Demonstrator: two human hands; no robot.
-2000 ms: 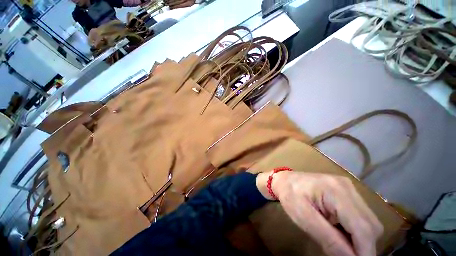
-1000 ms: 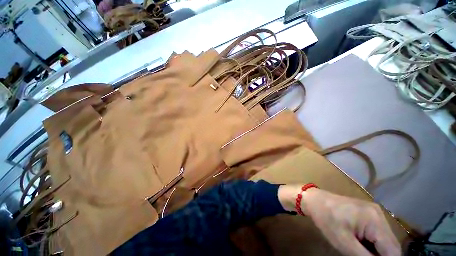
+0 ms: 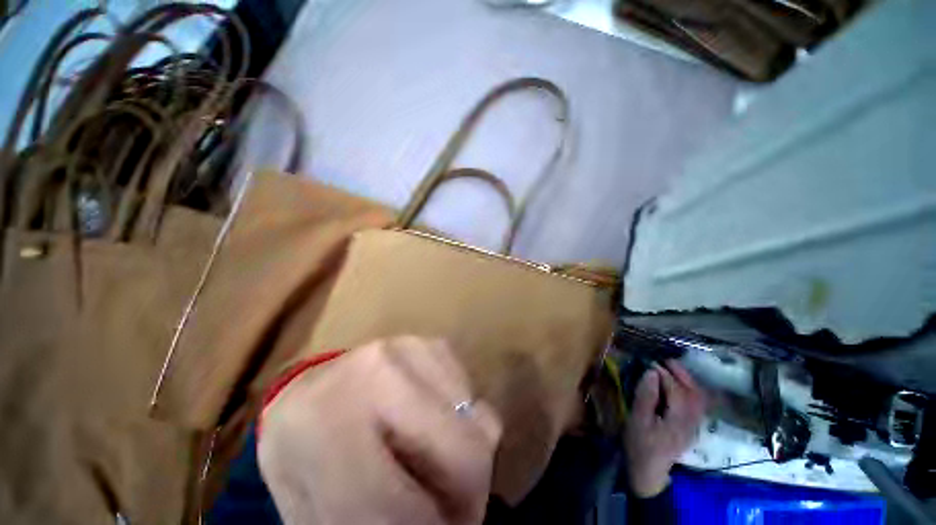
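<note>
A tan bag panel [image 3: 452, 282] lies in front of me, with a thin brown handle [image 3: 475, 115] standing from its far edge. My left hand [image 3: 385, 436], with a red bead bracelet, is over the panel, fingers curled. A small shiny spot shows at its fingers; whether it grips anything is unclear. My right hand [image 3: 662, 420] is at the panel's right side, below the white machine head [image 3: 790, 215]. Its fingers are bent and blurred, and I cannot tell if they hold anything. A blurred yellow strip [image 3: 615, 392] shows just left of it. The needle area is not clearly visible.
More tan bag panels [image 3: 92, 359] lie at the left with a bundle of brown handles [image 3: 113, 133]. The grey tabletop [image 3: 616, 123] is beyond the panel. Metal machine parts [image 3: 785, 426] are right of my right hand. A blue bin [image 3: 811, 511] is at the bottom right. Brown pieces [image 3: 708, 36] lie at the top.
The view has swung right and closer, bringing in the machine head, blue bin and my right hand. My left hand now appears lower and further left in the picture, still curled over the panel.
</note>
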